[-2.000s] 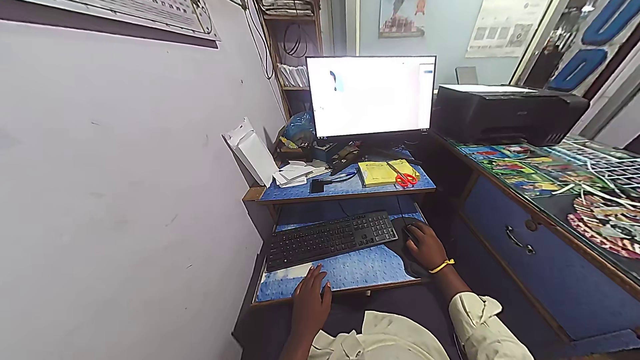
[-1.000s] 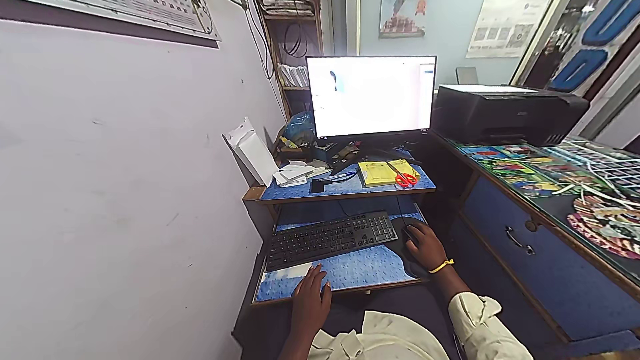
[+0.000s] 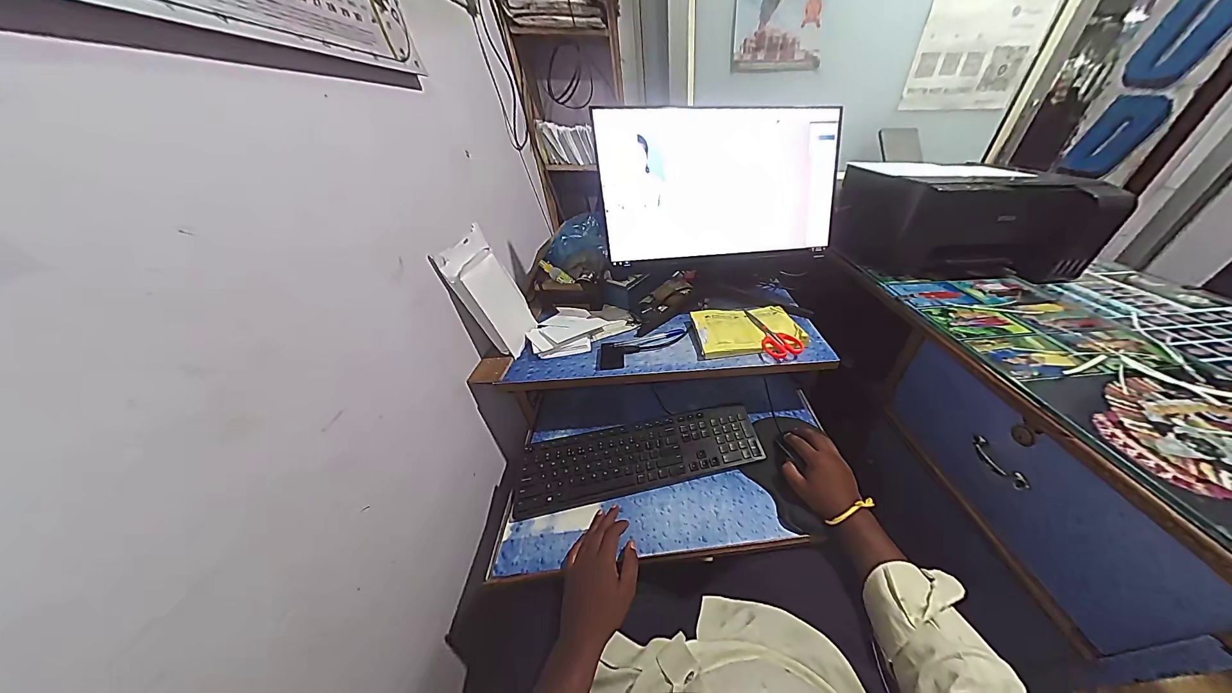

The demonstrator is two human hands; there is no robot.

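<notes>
My left hand (image 3: 601, 568) rests on the front edge of the blue keyboard tray (image 3: 674, 520), fingers a little apart, holding nothing. Just beyond it lies a black keyboard (image 3: 640, 460), set at a slant. To the keyboard's right, my right hand (image 3: 816, 470), with a yellow band at the wrist, lies over a black computer mouse (image 3: 791, 446) on a black mouse pad (image 3: 775, 481). The hand hides most of the mouse. A lit monitor (image 3: 717, 183) stands upright behind the raised shelf, its picture mostly washed out white.
Red-handled scissors (image 3: 782, 345) lie on a yellow packet (image 3: 724, 333) on the raised shelf (image 3: 664, 371). White papers (image 3: 566, 332) and a white box (image 3: 489, 294) are at its left, beside the wall. At right, a black printer (image 3: 982, 219) stands on a glass-topped counter (image 3: 1020, 356).
</notes>
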